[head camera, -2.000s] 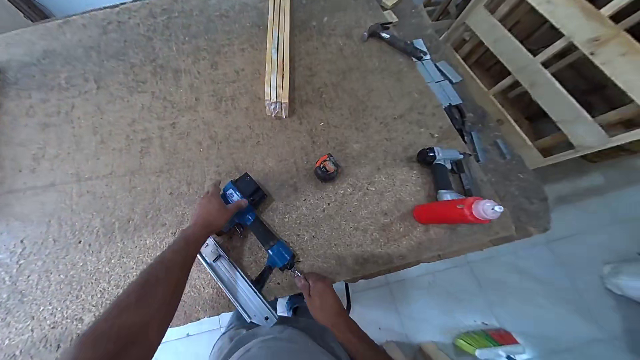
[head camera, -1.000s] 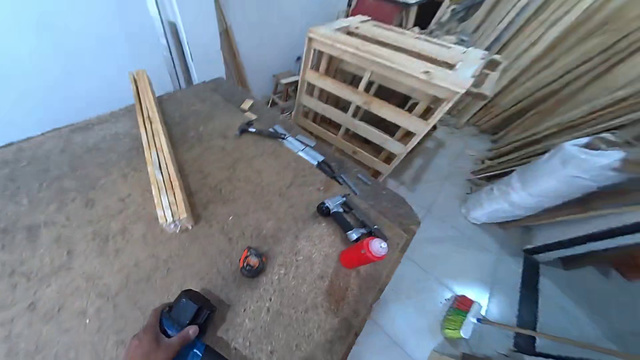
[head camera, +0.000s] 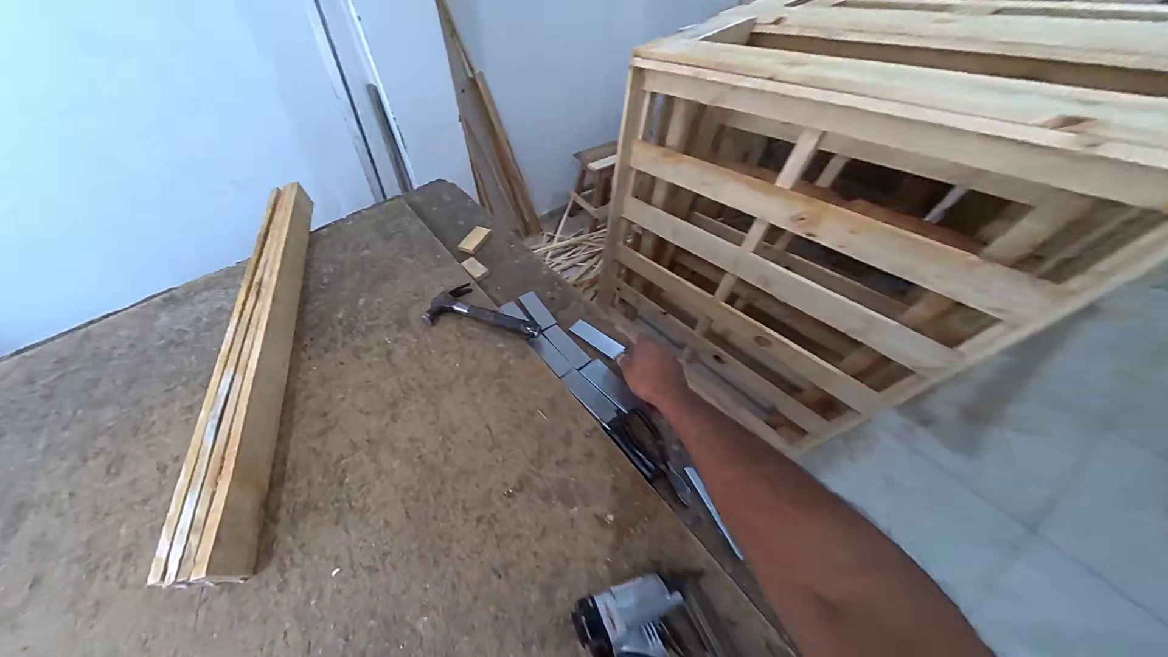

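Observation:
My right hand [head camera: 653,372] reaches to the table's right edge, its fingers at the near end of a grey strip of collated staples or nails [head camera: 598,338]; whether they grip it cannot be told. Several more such strips [head camera: 568,347] lie beside it on the left. A claw hammer [head camera: 479,313] rests with its handle end over them. Dark-handled pliers or a similar tool [head camera: 646,444] lie below the strips. At the bottom edge is a pneumatic nailer or stapler [head camera: 630,616], partly cut off. My left hand is out of view.
A bundle of wooden battens [head camera: 239,392] lies on the left of the worktable [head camera: 429,484]. Two small wood blocks [head camera: 474,240] sit near the far corner. A large slatted wooden crate [head camera: 803,228] stands close along the right edge. Scrap wood [head camera: 573,255] lies on the floor behind.
The view has swung right and closer to the far corner. My right hand has come to the strips. My left hand, on the blue nailer in both earlier frames, has left the view with it.

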